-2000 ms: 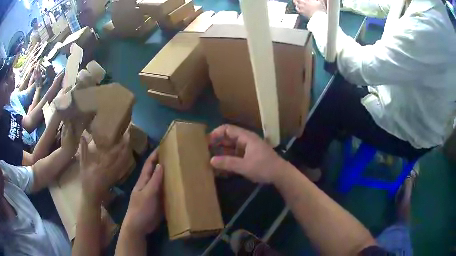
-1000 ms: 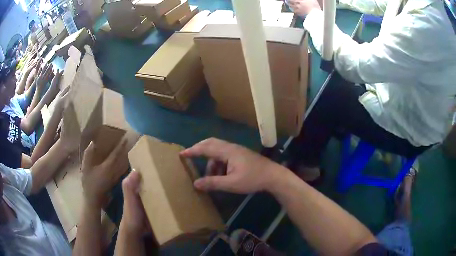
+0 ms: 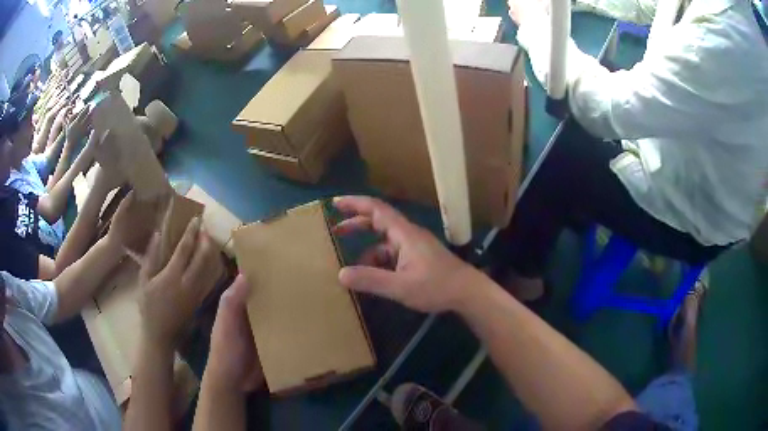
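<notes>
A closed brown folded mailer box (image 3: 303, 299) is held above the table's near edge, one large flat face turned up towards me. Small notches show at its top and bottom ends. My left hand (image 3: 232, 337) grips the box along its left side, with the fingers hidden beneath or behind it. My right hand (image 3: 404, 261) is at the right side, its thumb at the box's edge and its fingers apart and curved near the upper right corner. Whether the right fingers press on the box is hard to tell.
Two stacked boxes (image 3: 295, 109) and a large upright carton (image 3: 379, 126) stand beyond, behind a pale post (image 3: 442, 126). At left, a neighbour's hands hold a part-folded box (image 3: 130, 151). A person in a white shirt (image 3: 674, 101) sits at right on a blue stool (image 3: 610, 278).
The box has been turned from showing a long edge between two faces to showing one broad face. My right hand has shifted with it. The neighbour's box at left has moved.
</notes>
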